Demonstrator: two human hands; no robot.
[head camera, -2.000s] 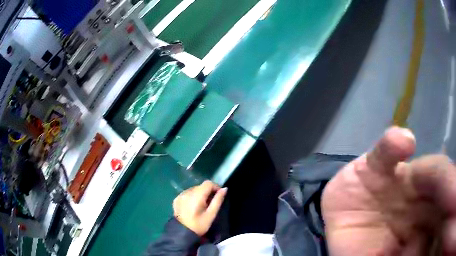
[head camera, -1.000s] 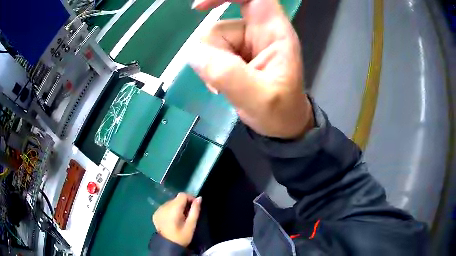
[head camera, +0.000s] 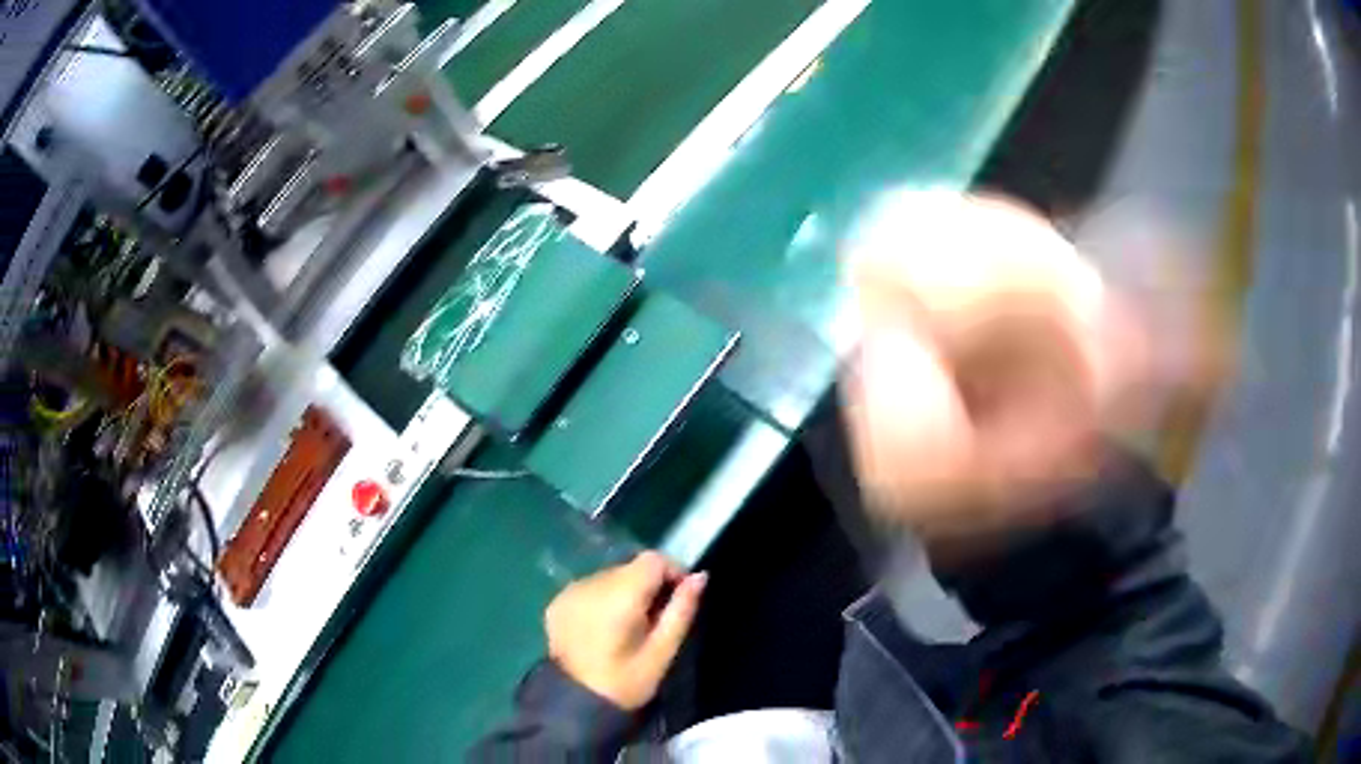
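Note:
My left hand (head camera: 620, 627) rests at the edge of the green bench (head camera: 433, 627), its fingers curled and thumb towards the index finger; whether it holds anything small is hidden. My right hand (head camera: 978, 366) is raised over the far side of the bench edge and strongly blurred; its fingers look bent, and I cannot tell if it holds something. Between and ahead of the hands are two flat green panels, an upper one (head camera: 545, 329) and a lower one (head camera: 634, 403) with small screws. A clear crinkled bag or film (head camera: 485, 291) with whitish lines lies beside the upper panel.
A red push-button (head camera: 370, 499) sits on the white strip by a red-brown bar (head camera: 284, 508). Grey fixtures, tangled wiring (head camera: 135, 396) and a blue panel (head camera: 254, 38) are at the left. A green conveyor (head camera: 642, 105) runs at the top. Grey floor with a yellow line is at the right.
My right hand has moved from above the bench at the top centre towards the right and lower, and is now blurred. The view has shifted. My left hand stays at the bench edge.

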